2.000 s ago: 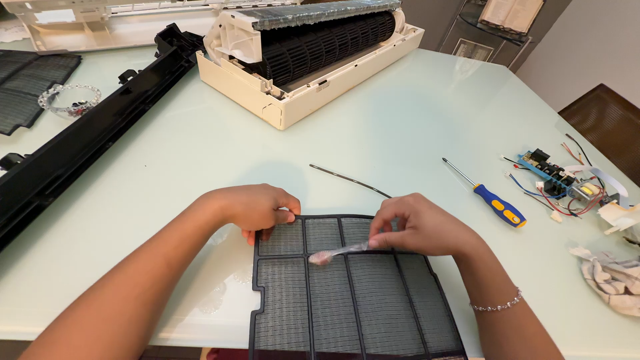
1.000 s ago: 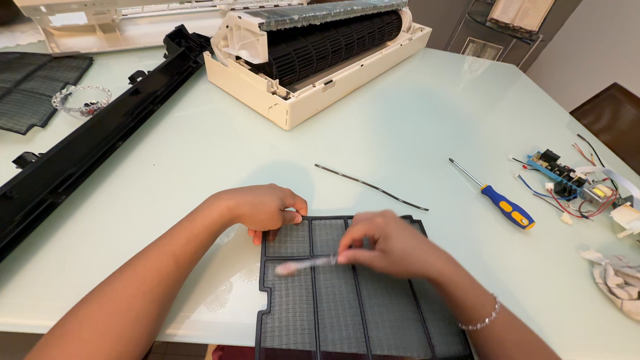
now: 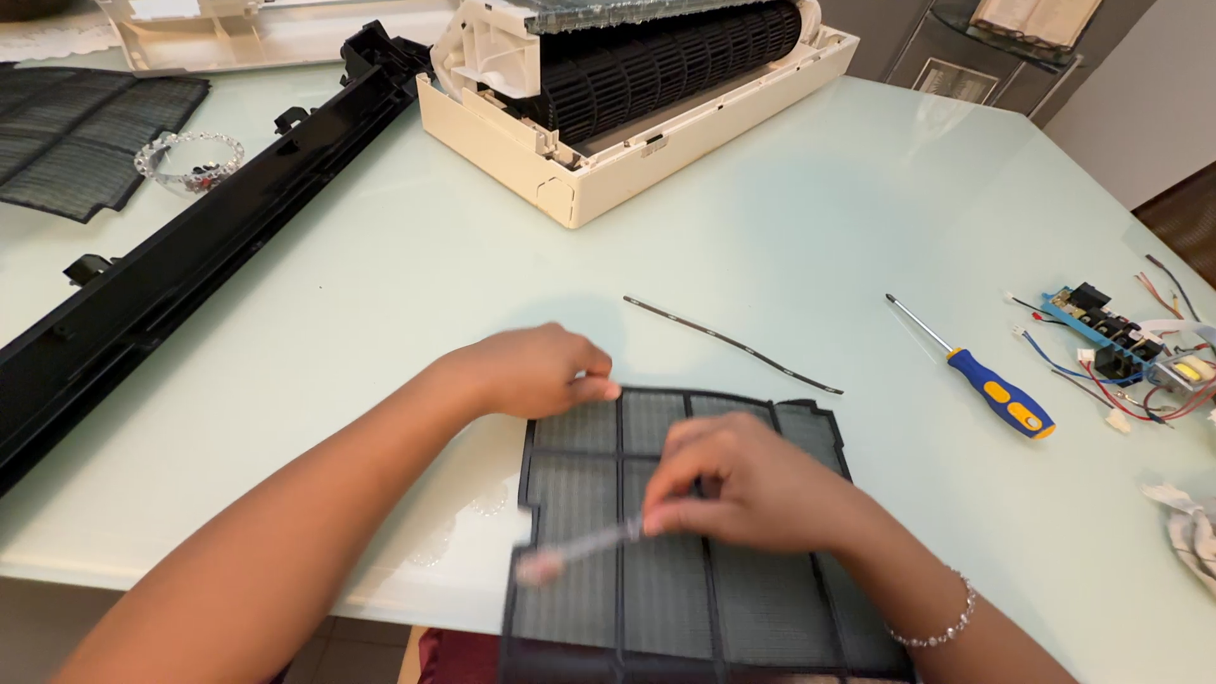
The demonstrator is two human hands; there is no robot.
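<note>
A black-framed mesh air filter (image 3: 665, 589) lies at the front edge of the table, its near end reaching past the edge. My left hand (image 3: 537, 370) grips the filter's far left corner between thumb and fingers. In my right hand (image 3: 741, 484) is a slim clear-handled brush (image 3: 584, 546), blurred, its pinkish head over the left part of the mesh; whether it touches the mesh cannot be told. Just beyond the filter lies a thin dark strip (image 3: 731, 342). A blue and yellow screwdriver (image 3: 997, 389) rests to the right.
An opened air conditioner unit (image 3: 608, 185) with a black blower wheel stands at the back. Leftward are a long black plastic part (image 3: 190, 237), a beaded bracelet (image 3: 190, 161) and a second mesh filter (image 3: 76, 142). At right lie a wired circuit board (image 3: 1102, 328) and a crumpled cloth or paper (image 3: 1192, 537).
My right hand has moved the brush toward me and to the left over the mesh. My left hand has stayed on the filter's corner.
</note>
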